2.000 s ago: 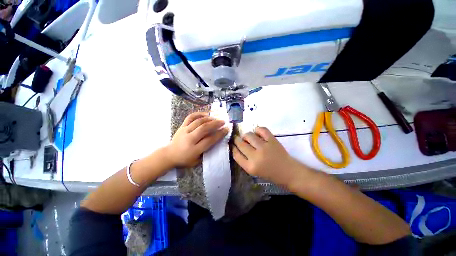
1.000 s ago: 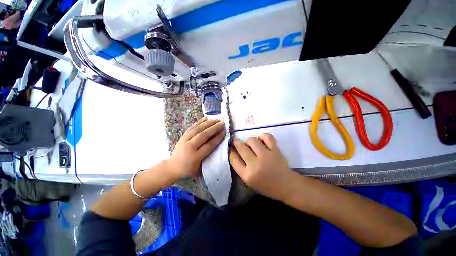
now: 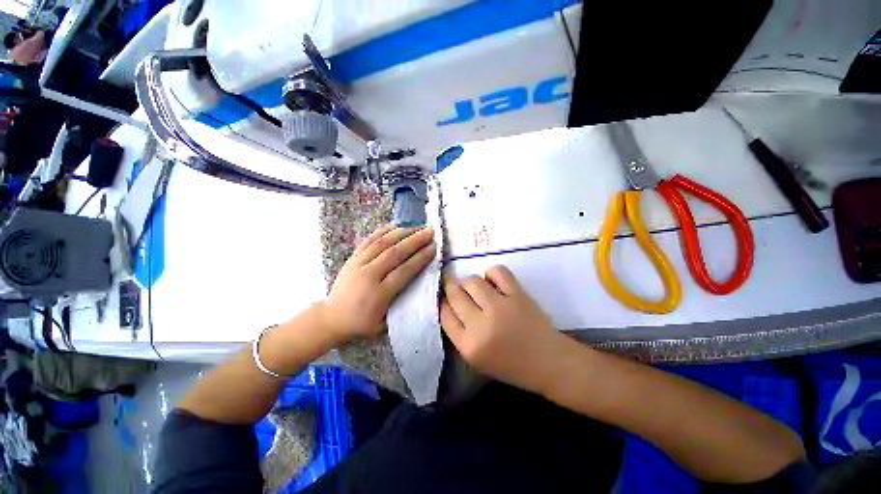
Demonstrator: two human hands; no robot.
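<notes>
A tweed panel (image 3: 350,217) lies under the needle area of the white sewing machine (image 3: 406,77) and hangs over the table's front edge. A pale strip (image 3: 417,338) lies on it, with its tapered end towards me. My left hand (image 3: 375,280) lies flat on the panel and strip, its fingertips just in front of the presser foot area (image 3: 410,201). My right hand (image 3: 493,318) has curled fingers at the right edge of the strip and panel; its fingertips are partly hidden, and whether they pinch the cloth cannot be told.
Scissors with one yellow and one red handle (image 3: 710,232) lie right of my right hand. Beyond them are a dark-handled tool (image 3: 787,183) and a dark red case (image 3: 860,232). A grey device (image 3: 53,253) stands at the left. A blue crate (image 3: 333,425) is below the table.
The view has shifted, so the machine head appears further left than at first. The strip's tapered end is slightly nearer the machine. Both hands keep nearly the same pose at the cloth.
</notes>
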